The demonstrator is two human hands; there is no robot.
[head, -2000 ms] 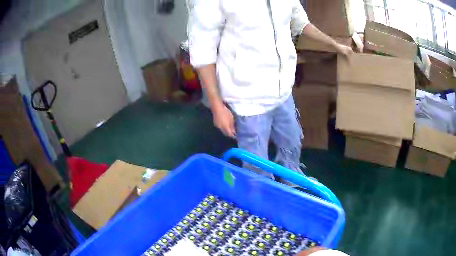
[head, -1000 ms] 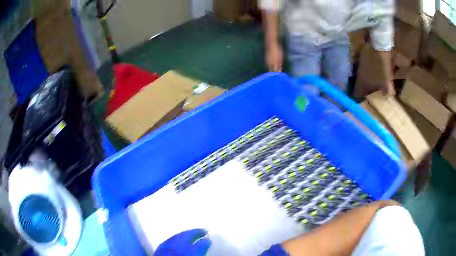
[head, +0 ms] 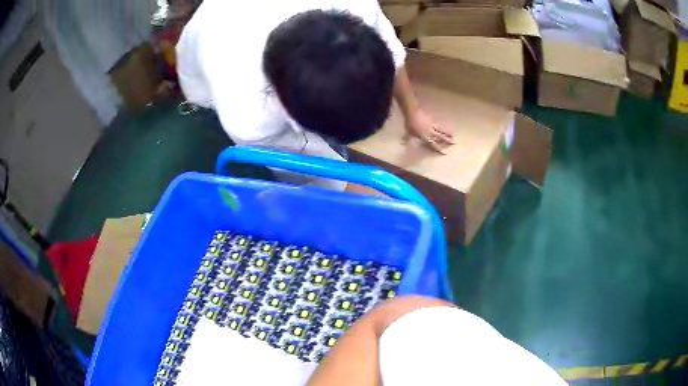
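A deep blue tote (head: 287, 215) with a lighter blue handle (head: 317, 163) stands in front of me. Inside it lie rows of board strips (head: 281, 286) with yellow-and-black parts facing up. A white divider sheet (head: 238, 362) lies over the boards at the lower part of the tote. My right forearm and white sleeve reach across the tote's lower right. My right hand is cut off by the bottom edge, and my left hand is out of the picture.
A person in white (head: 234, 68) bends behind the tote, one hand on a brown carton (head: 460, 151). More open cartons (head: 581, 75) stand at the back right. A cardboard piece (head: 113, 260) and something red (head: 69, 271) are at the left. Yellow-and-black tape marks the green floor.
My view has swung to the right, so the fan and my gloved hands have left the picture. The other person has bent down over a carton.
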